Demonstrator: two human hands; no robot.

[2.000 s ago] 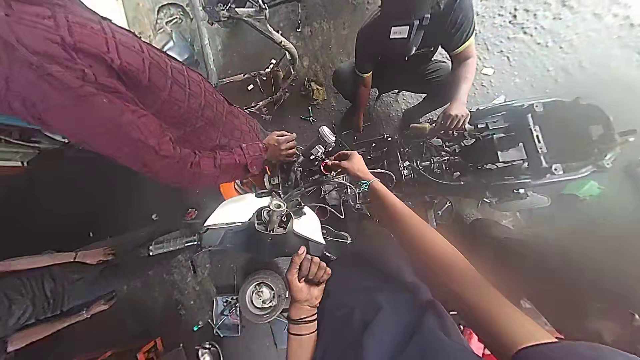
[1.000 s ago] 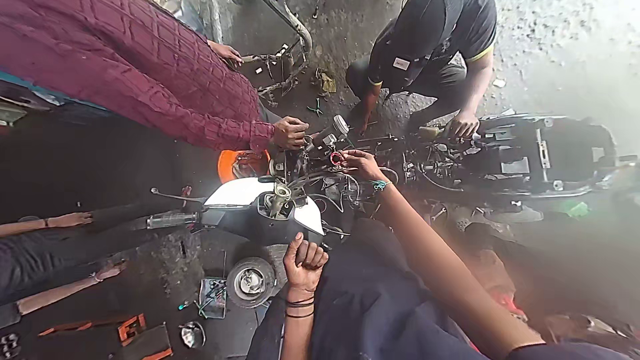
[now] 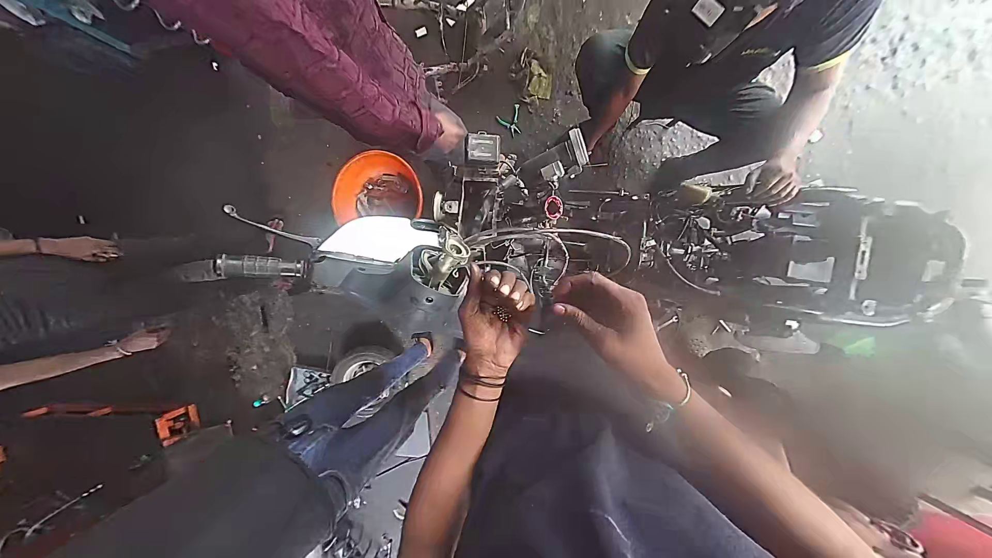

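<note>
My left hand (image 3: pixel 496 314) is palm up beside the scooter's steering stem (image 3: pixel 451 260), its fingers curled around small bead-like metal balls that show in the palm. Just to the right, my right hand (image 3: pixel 608 318) is near it, thumb and forefinger close together; whether something is between them cannot be told. Beyond both hands lies the stripped scooter frame with cables (image 3: pixel 589 236) and a red ring-shaped part (image 3: pixel 552 207). The white and grey handlebar cover (image 3: pixel 372 248) is left of the stem, with a rubber handlebar grip (image 3: pixel 260 266) and a brake lever (image 3: pixel 267 226).
An orange bucket (image 3: pixel 377 186) stands behind the handlebar cover. A person in a maroon sleeve (image 3: pixel 364 77) reaches in at the top; another crouches at the top right, a hand (image 3: pixel 773 182) on the frame. Green-handled pliers (image 3: pixel 510 120) lie on the ground. Another person's hands are at left.
My right hand has left the red ring-shaped part and come back close to my left hand. My left hand has turned palm up. Jeans-clad legs now show at lower left.
</note>
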